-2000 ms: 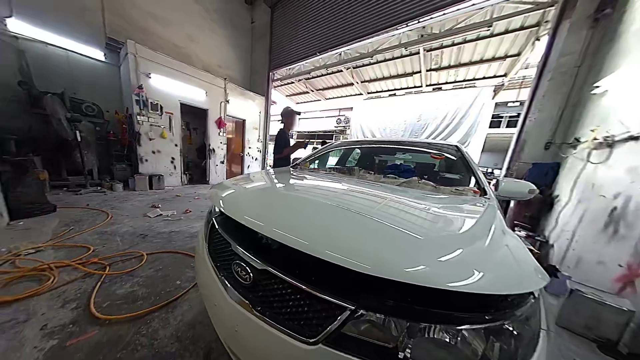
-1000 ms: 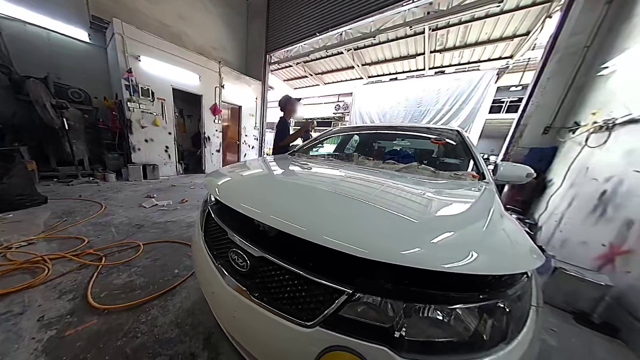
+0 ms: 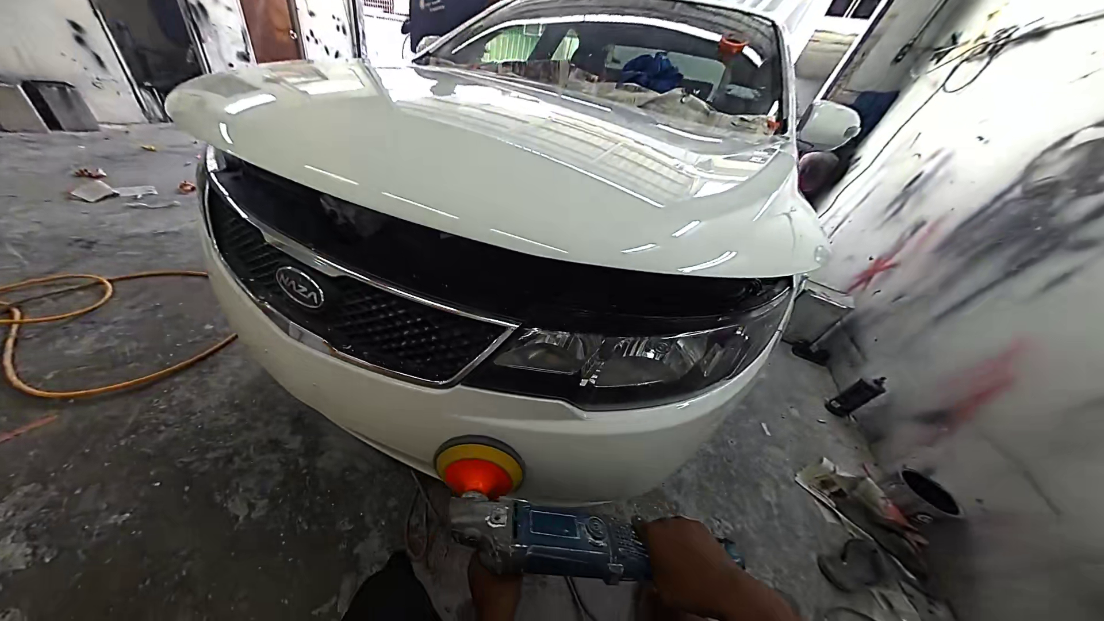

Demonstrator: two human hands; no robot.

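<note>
A blue rotary polisher (image 3: 561, 536) lies across the bottom middle of the view. My right hand (image 3: 686, 552) is closed around its rear body. My left hand (image 3: 493, 586) is under the metal gear head at the front, mostly hidden by the tool, and appears to hold it there. The polisher's round orange and yellow backing pad (image 3: 479, 468) faces the lower part of the white front bumper (image 3: 595, 448); its far face is at the bumper, though contact cannot be made out. Above are the clear headlight (image 3: 638, 358) and the black mesh grille (image 3: 362, 319). The white hood (image 3: 517, 155) is slightly raised.
An orange hose (image 3: 103, 388) loops over the concrete floor at left. Along the paint-marked wall (image 3: 1009, 259) at right are a black bottle (image 3: 856, 397), an open can (image 3: 927, 496) and loose litter. The car's side mirror (image 3: 830, 125) juts out at upper right. A power cord hangs below the polisher.
The view has tilted down sharply. The polisher and both hands are now in sight; one second ago only a yellow pad edge showed at the bottom, and two seconds ago none of it.
</note>
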